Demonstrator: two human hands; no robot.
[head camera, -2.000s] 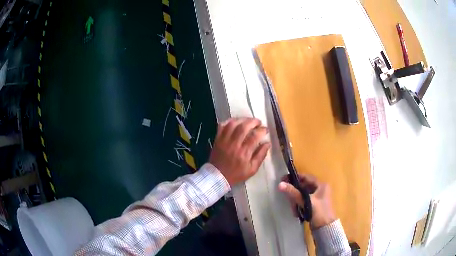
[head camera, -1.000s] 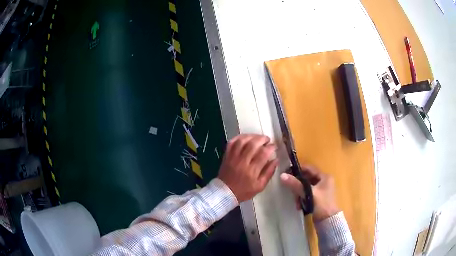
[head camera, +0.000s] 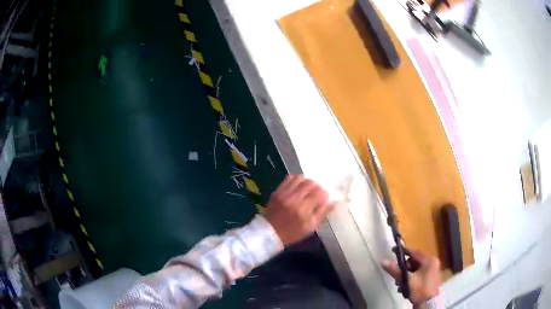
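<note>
The tan card pattern (head camera: 386, 121) lies over white fabric (head camera: 364, 192), whose thin rim shows along the left edge. My right hand (head camera: 423, 274) holds the black-handled shears (head camera: 386, 196). Their blades look closed and lie over the pattern, tip pointing up and left. My left hand (head camera: 298, 208) is at the table edge, slightly blurred, with its fingertips on a crumpled white fabric offcut (head camera: 343, 188). Two black bar weights rest on the pattern, one at the top (head camera: 379, 33) and one near its lower end (head camera: 451, 238).
A pink-red gridded ruler (head camera: 450, 114) lies along the pattern's right edge. Metal tools (head camera: 450, 23) lie at the top right. The table's metal edge (head camera: 261, 99) runs left of the work. Slivers lie on the green floor by yellow-black tape (head camera: 215, 104). A white container (head camera: 99, 293) stands lower left.
The view has shifted along the table, showing the pattern's lower end and second weight. The shears have moved off the pattern's left edge and onto its surface. A crumpled offcut now shows at my left fingertips.
</note>
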